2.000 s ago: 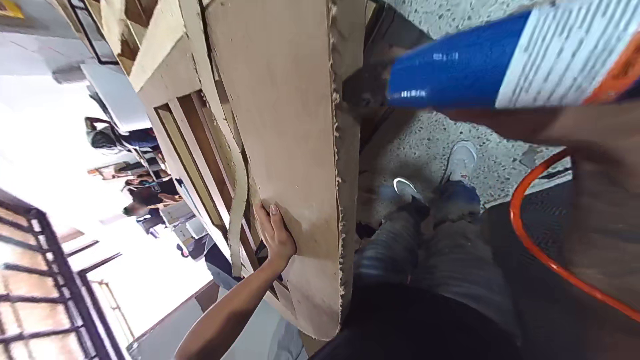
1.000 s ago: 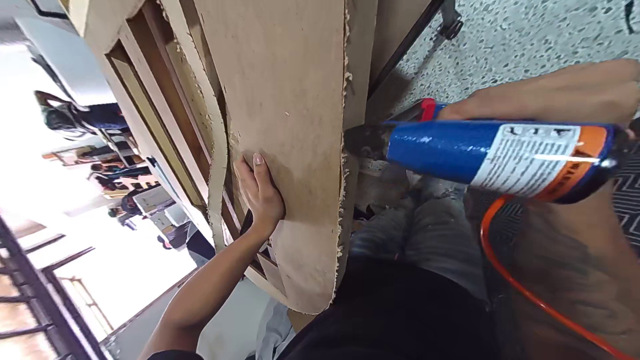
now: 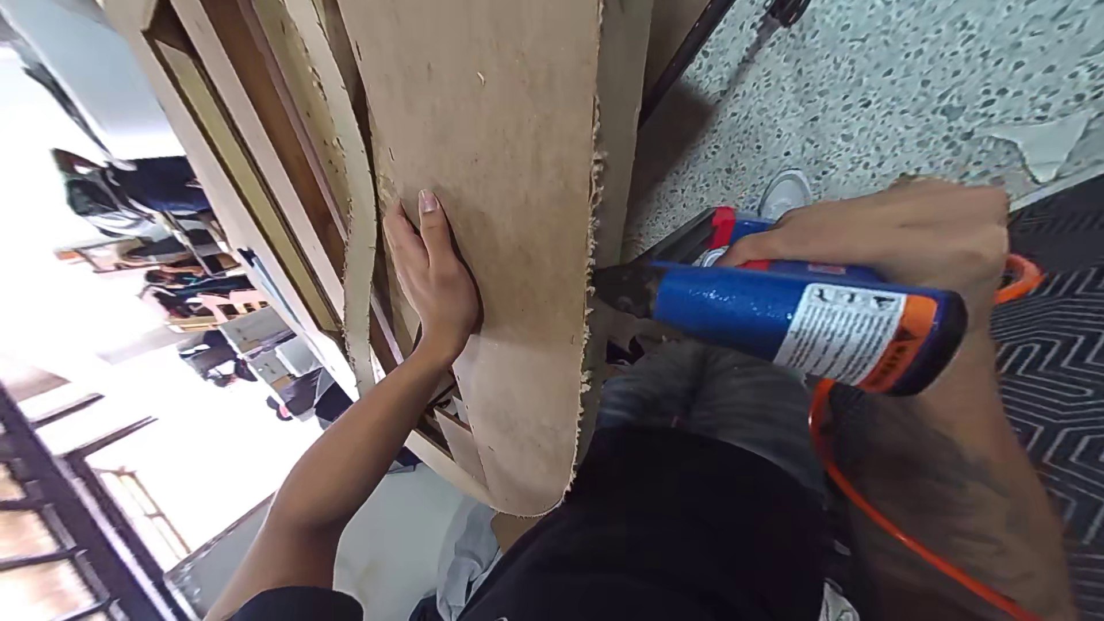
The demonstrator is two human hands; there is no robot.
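Observation:
My left hand (image 3: 437, 280) lies flat with spread fingers on a thin wooden panel (image 3: 509, 172) of a furniture frame, near its inner edge. A ragged, fuzzy edge runs down the panel's right side. In my right hand (image 3: 888, 226) is a blue pneumatic staple gun (image 3: 733, 306), fingers wrapped round its handle. Its dark nose meets or nearly meets the ragged edge; whether they touch cannot be told. An orange air hose (image 3: 871, 509) hangs from the tool. A ragged-edged pale strip (image 3: 360, 250) curves along the open wooden slats left of the panel.
Speckled terrazzo floor (image 3: 906, 95) shows at the upper right, with a dark patterned mat (image 3: 1052, 345) below it. A dark metal bar (image 3: 686, 60) stands beside the frame. Across the bright room at the left are furniture pieces, and a dark metal grille (image 3: 78, 483) is at the lower left.
The staple gun, a blurred shape high in the view at first, now sits lower beside the panel's ragged edge. My left hand stays on the panel. The view has shifted.

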